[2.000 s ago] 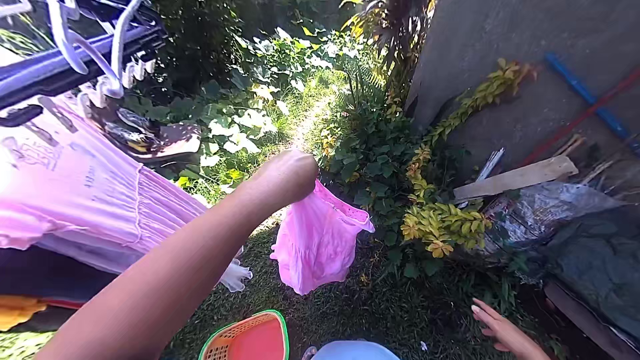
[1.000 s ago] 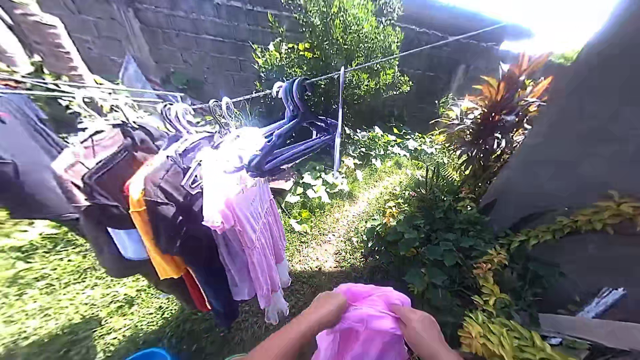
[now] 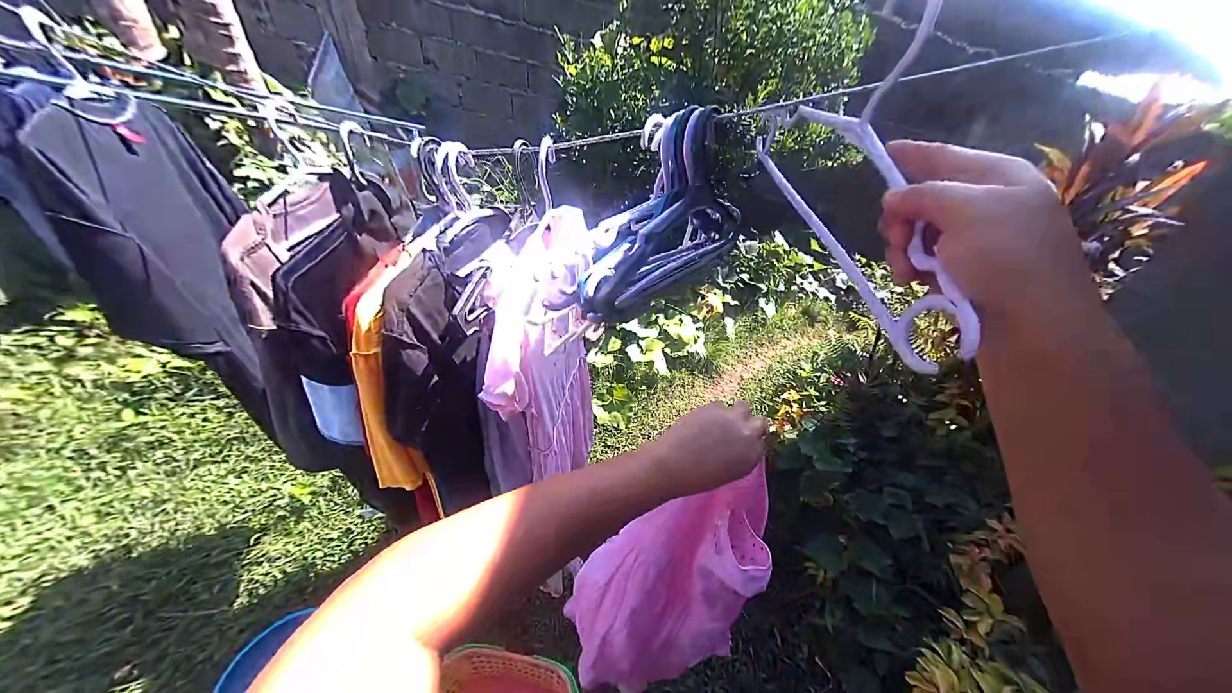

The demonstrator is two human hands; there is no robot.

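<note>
My left hand (image 3: 717, 445) is closed on the top edge of a pink garment (image 3: 664, 587), which hangs below it. My right hand (image 3: 972, 226), raised at the right, grips a white plastic clothes hanger (image 3: 861, 279) by one arm. Left of that hanger, a bunch of dark blue hangers (image 3: 664, 221) hangs on the clothesline (image 3: 597, 140). A light pink dress (image 3: 539, 366) hangs beside the bunch, followed by dark clothes (image 3: 433, 337) and a yellow-orange garment (image 3: 377, 385).
An orange basket with a green rim (image 3: 510, 664) and a blue basin (image 3: 265, 654) stand low at the bottom. Leafy plants (image 3: 866, 500) grow below my right forearm. A block wall (image 3: 462, 67) rises behind the line, with a bush (image 3: 712, 67) before it.
Both hands were on the pink garment one second ago; now my right hand is up beside the line with a white hanger in it, and the garment hangs from my left hand alone.
</note>
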